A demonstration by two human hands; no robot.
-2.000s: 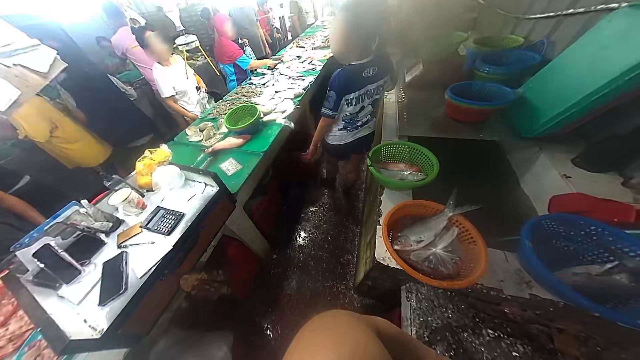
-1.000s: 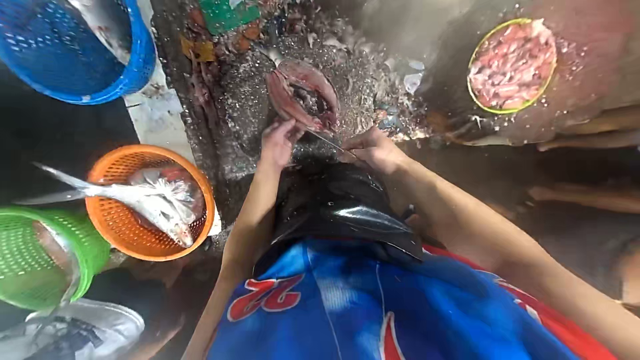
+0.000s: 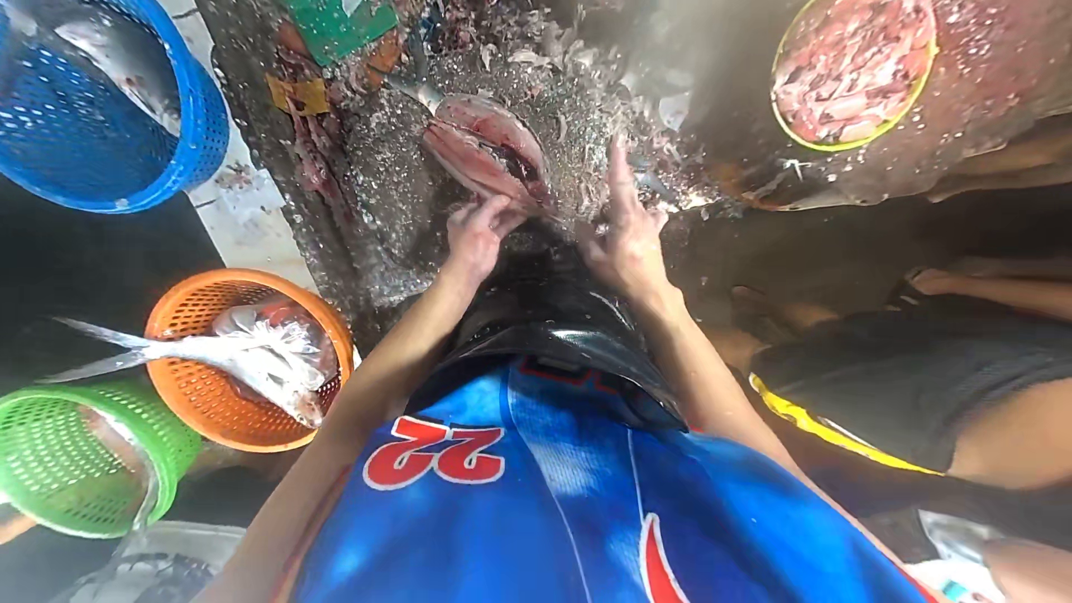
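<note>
A gutted fish, split open with its pink flesh and belly cavity showing, lies on the wet, scale-covered work surface. Its tail points to the upper left. My left hand pinches the near end of the fish between thumb and fingers. Just to the right, my right hand has its index finger stretched forward over the scales, the other fingers curled. A thin, blurred edge, possibly a knife blade, shows between my hands; the curled fingers hide whether they hold its handle.
On the left stand a blue basket, an orange basket and a green basket, all with fish. A yellow-rimmed container of pink fish pieces sits upper right. Another person's dark shorts and bare legs are at right.
The view has swung down from the market aisle to my hands. Since a second ago, my right index finger has stretched forward, where the hand was closed around a knife. My left hand stays at the fish.
</note>
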